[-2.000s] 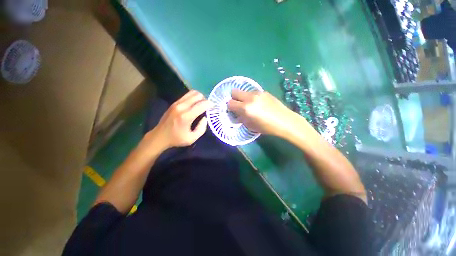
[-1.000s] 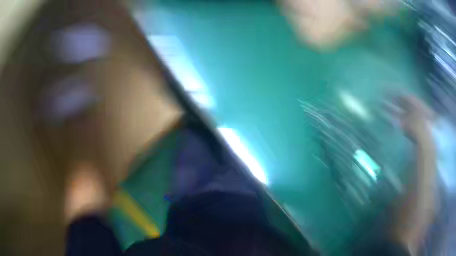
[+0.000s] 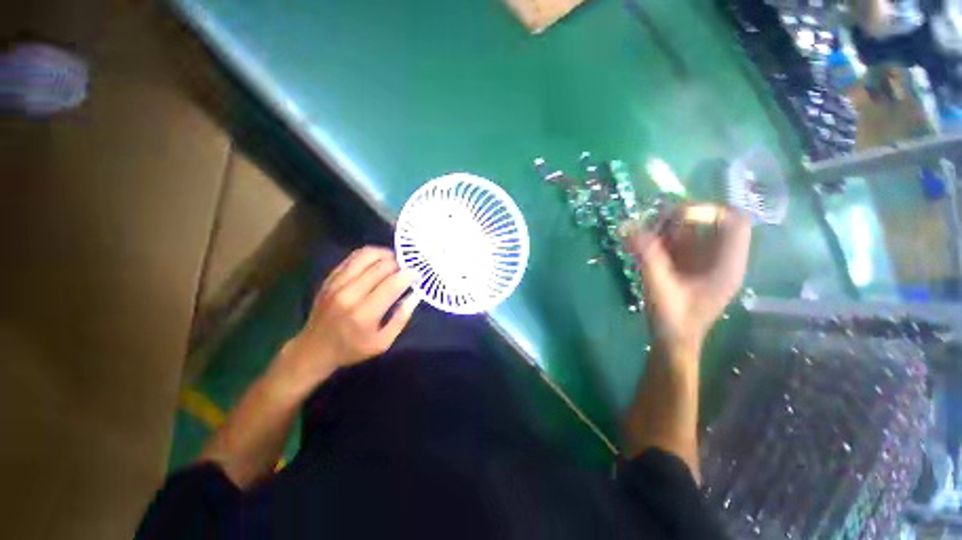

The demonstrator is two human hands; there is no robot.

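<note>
A white round fan shell (image 3: 464, 245) with radial slats lies open side up at the bench's near edge. My left hand (image 3: 359, 304) grips its lower left rim between thumb and fingers. Small green ring parts (image 3: 607, 203) with dark leads and pale ends lie heaped on the green bench to the right of the shell. My right hand (image 3: 691, 264) is over the right side of this heap, its fingers bent and blurred. Whether it holds a part cannot be told.
A large brown carton (image 3: 95, 274) stands at the left with a white shell (image 3: 42, 79) in it. Another white shell (image 3: 755, 188) lies beyond my right hand. A clear glittering block of parts (image 3: 833, 422) is at the lower right. A cardboard piece (image 3: 543, 11) is at the top.
About a second ago my left hand was at the carton and the near edge held no shell; now that hand holds one there. My right hand has moved from the far right to the heap.
</note>
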